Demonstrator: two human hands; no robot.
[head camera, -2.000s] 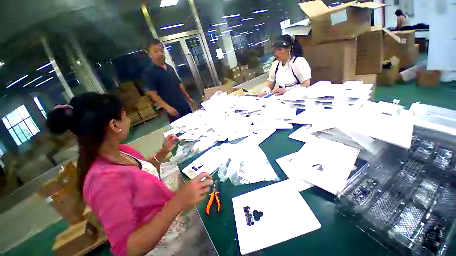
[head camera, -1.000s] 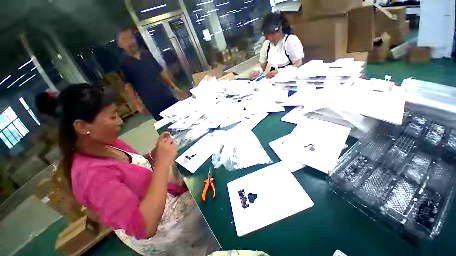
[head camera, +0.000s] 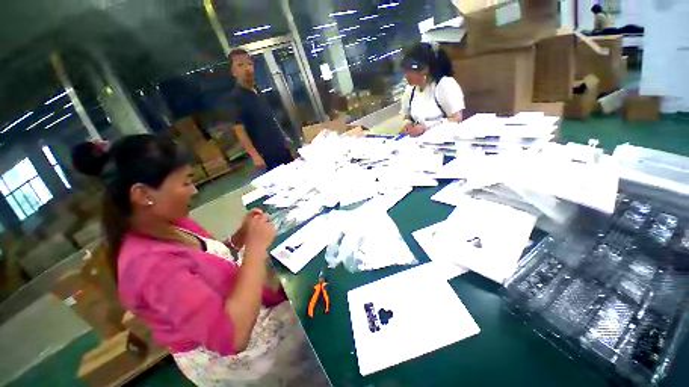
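Note:
Neither of my hands is in the picture. A white panel (head camera: 415, 321) lies flat on the green table nearest in front of me. It has a black clover-shaped cutout (head camera: 385, 316) and a small dark component (head camera: 371, 317) beside it. Another white panel (head camera: 491, 230) with a dark cutout lies beyond it, overlapping a further panel. A clear plastic blister tray (head camera: 604, 287) with dark parts in its pockets is at the right. A whitish plastic bag (head camera: 349, 249) lies beyond the near panel.
Orange-handled pliers (head camera: 319, 298) lie left of the near panel. A person in pink (head camera: 189, 280) stands close at the left. Loose white panels (head camera: 340, 170) heap across the table, with stacked panels (head camera: 514, 130) behind. Two more people and large cartons (head camera: 495, 75) are beyond.
The view has tilted down and back up. The person in pink has brought both hands together. A pale shape at the bottom edge one second ago is gone. The near panel stays in place.

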